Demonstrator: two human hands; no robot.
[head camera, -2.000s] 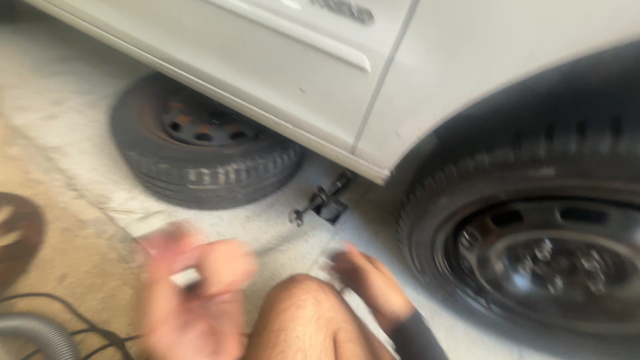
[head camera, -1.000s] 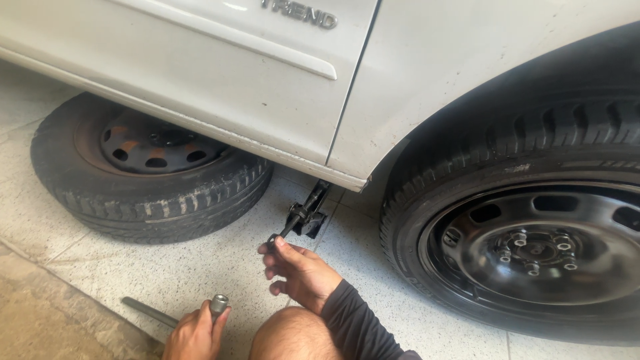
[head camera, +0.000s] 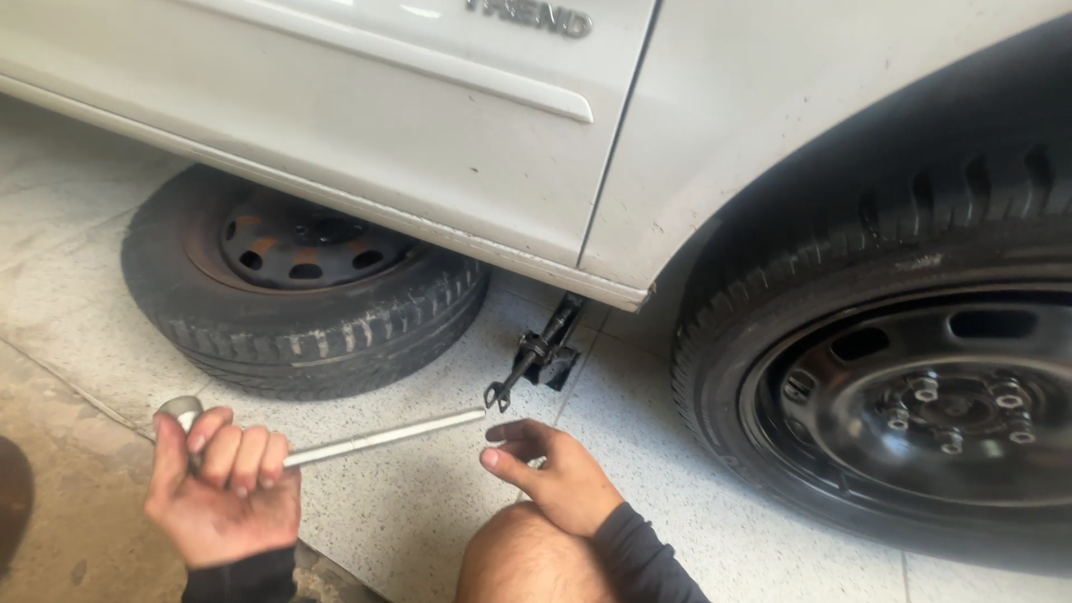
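Observation:
My left hand (head camera: 230, 490), at the lower left, is closed around the socket end of a metal lug wrench (head camera: 385, 437). The wrench's shaft points right, its tip just short of the forked end of a black car jack (head camera: 540, 360). The jack stands on the floor beneath the sill of a white car (head camera: 402, 126). My right hand (head camera: 557, 477) is below the fork and right of the wrench tip, thumb and fingers apart, holding nothing that I can see.
A loose wheel (head camera: 310, 335) with a rusty steel rim lies flat, partly under the sill. At the right a mounted wheel (head camera: 946, 402) with several lug bolts stands in the arch. My bare knee (head camera: 536, 557) is between my arms.
My left hand has raised the wrench, whose shaft now points toward the jack. One second ago my right hand was at the jack's outer end; now it is apart from it.

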